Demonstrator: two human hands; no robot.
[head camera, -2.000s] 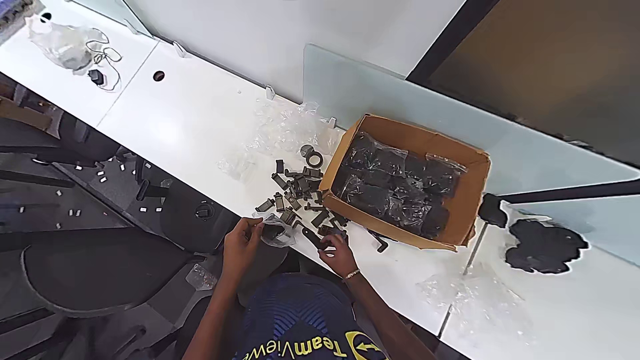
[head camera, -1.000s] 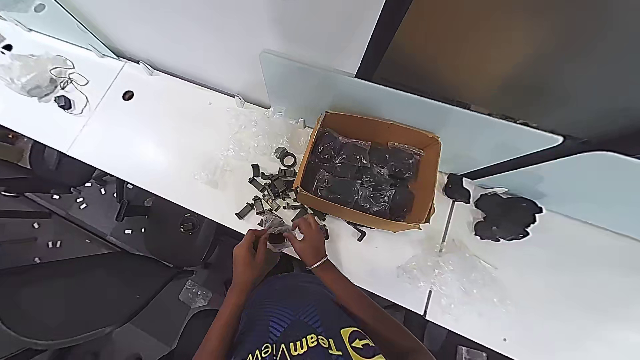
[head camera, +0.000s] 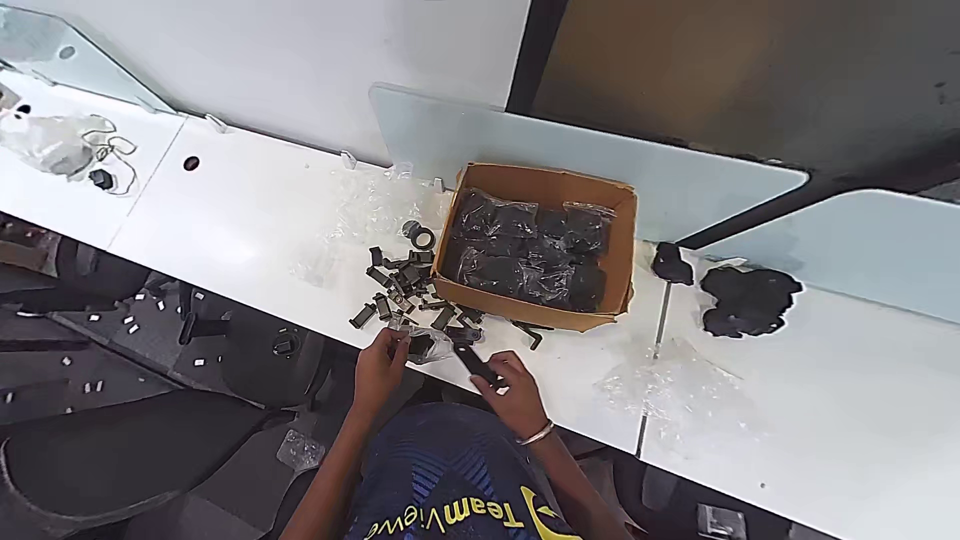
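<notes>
My left hand grips a clear plastic bag with something black inside, at the table's front edge. Between the fingers of my right hand is a flat black strip-like part, its far end close to the bag. Just beyond lie several small dark plastic pieces in a loose pile, with a black ring at its back. The open cardboard box beside the pile holds black items in clear bags. A black L-shaped piece rests in front of the box.
Clear plastic bags lie behind the pile and at the right. Black items sit right of the box. Frosted glass dividers line the table's back. A white bag is far left. Black chairs stand at the front left.
My right hand has moved away from the bag and now holds the black strip-like part; one second ago both hands were together at the bag.
</notes>
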